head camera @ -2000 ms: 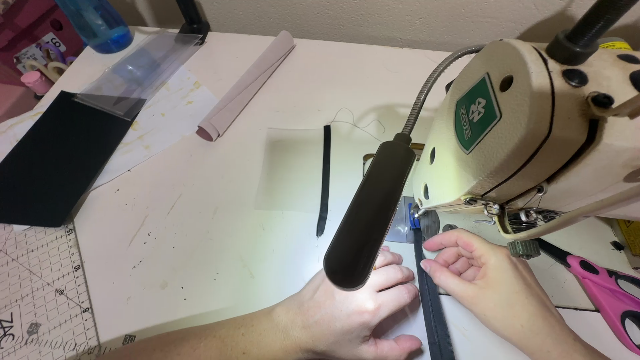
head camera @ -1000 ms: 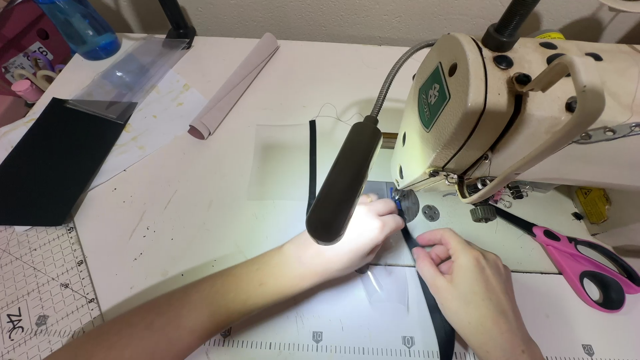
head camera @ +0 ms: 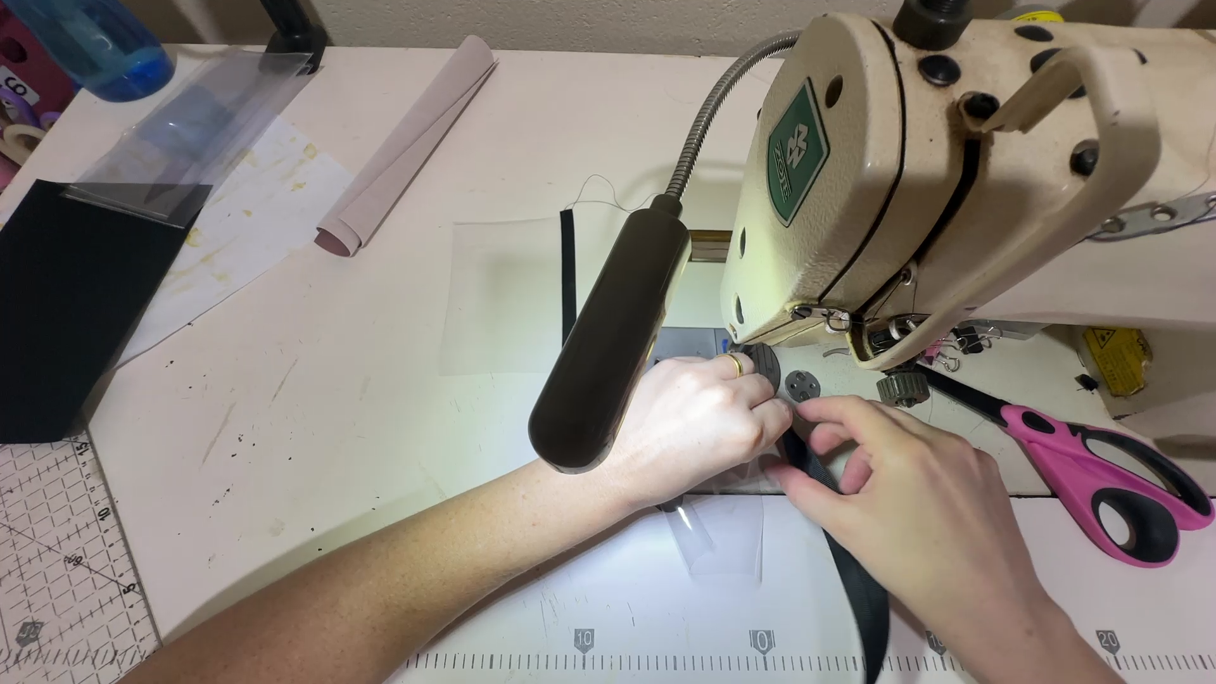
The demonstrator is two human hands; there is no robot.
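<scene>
Under the head of the Zoje sewing machine [head camera: 855,171], my left hand [head camera: 708,413] lies bent over the work, with a ring on one finger. Its fingertips are hidden, so its hold cannot be made out. My right hand [head camera: 893,475] is beside it, thumb and fingers around a black fabric strip [head camera: 860,594] that hangs toward the front edge. A clear plastic sheet [head camera: 717,537] shows below my left hand. Another clear sheet [head camera: 503,294] with a black strip [head camera: 568,275] along its edge lies behind the lamp. The needle area is mostly hidden.
A dark gooseneck lamp [head camera: 613,342] hangs over my left wrist. Pink-handled scissors [head camera: 1092,475] lie right of my right hand. Farther left are a rolled pink sheet [head camera: 408,147], black material [head camera: 76,304], clear plastic [head camera: 199,123], a gridded ruler [head camera: 66,560] and a blue bottle [head camera: 95,43].
The clear plastic's lower part shows below my left hand, where two seconds ago my hand covered that area. My left hand has moved up toward the needle area. The view has shifted.
</scene>
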